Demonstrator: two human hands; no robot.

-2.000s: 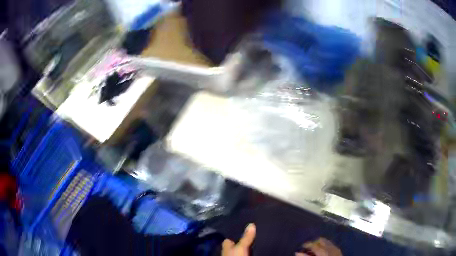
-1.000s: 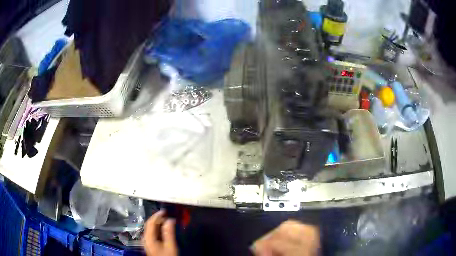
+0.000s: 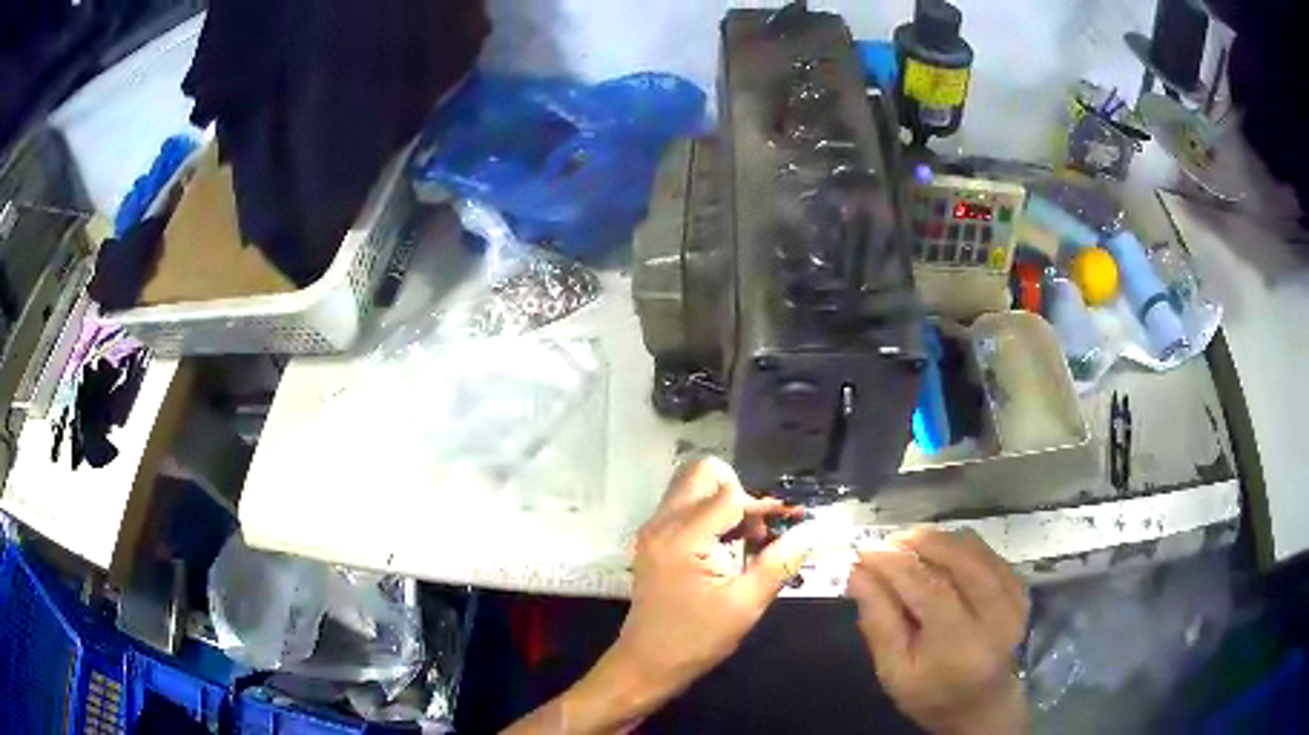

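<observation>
The dark button-sewing machine [image 3: 821, 259] stands on the off-white table, its head facing me. My left hand [image 3: 704, 567] is at the front of the machine, below the head, with thumb and fingers pinched together; a small dark item shows at the fingertips, too small to name. My right hand [image 3: 940, 618] is just right of the clamp area, fingers curled and close together; whether it holds anything is hidden. Bright glare lies on the metal plate [image 3: 826, 574] between the hands. Dark cloth [image 3: 804, 668] shows below the table edge.
A parts tray [image 3: 1026, 388] and black snips [image 3: 1120, 438] lie right of the head. The control panel [image 3: 969, 230] and dark bottle [image 3: 933, 79] stand behind. A white basket [image 3: 259, 328] with dark cloth, a blue plastic bag [image 3: 574, 151] and a clear bag of small parts [image 3: 538, 295] are left.
The view has swung from the left side to face the machine and steadied. Both hands have risen from below the table edge to the area under the machine head.
</observation>
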